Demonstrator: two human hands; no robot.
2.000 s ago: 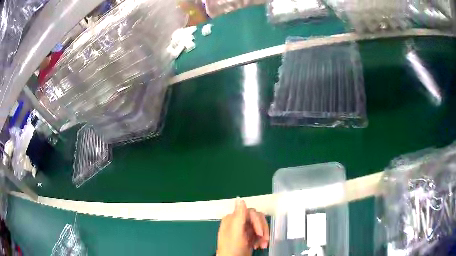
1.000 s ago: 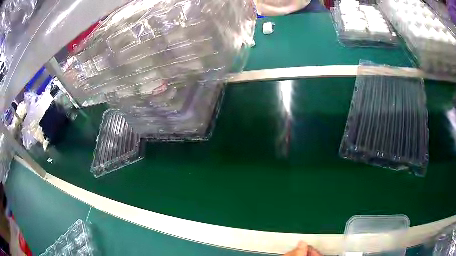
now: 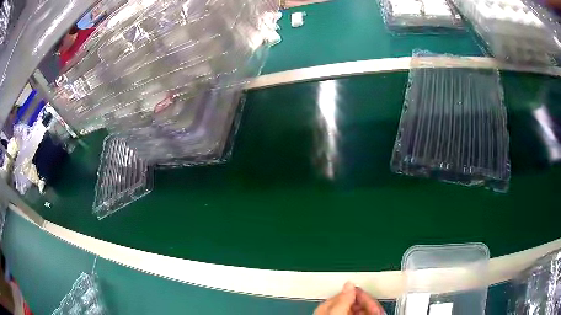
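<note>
My left hand (image 3: pixel 349 303) is at the bottom edge, partly cut off. Its thumb and finger are close together; whether they hold anything cannot be told. Just right of it, apart, stands a clear plastic box (image 3: pixel 445 258) with a few white pieces (image 3: pixel 440 309) inside, also cut off by the bottom edge. My right hand is not in view.
A ribbed blister tray (image 3: pixel 454 123) lies upper right on the green surface (image 3: pixel 270 215). A large plastic-wrapped stack (image 3: pixel 166 80) fills the upper left, a smaller tray (image 3: pixel 123 178) beside it. Filled trays (image 3: pixel 421 9) stand at the back. A pale edge strip (image 3: pixel 203 278) crosses in front.
The view has swung about, so the bench things now sit further right than at first. My left hand and the clear box sit lower in the picture than two seconds ago.
</note>
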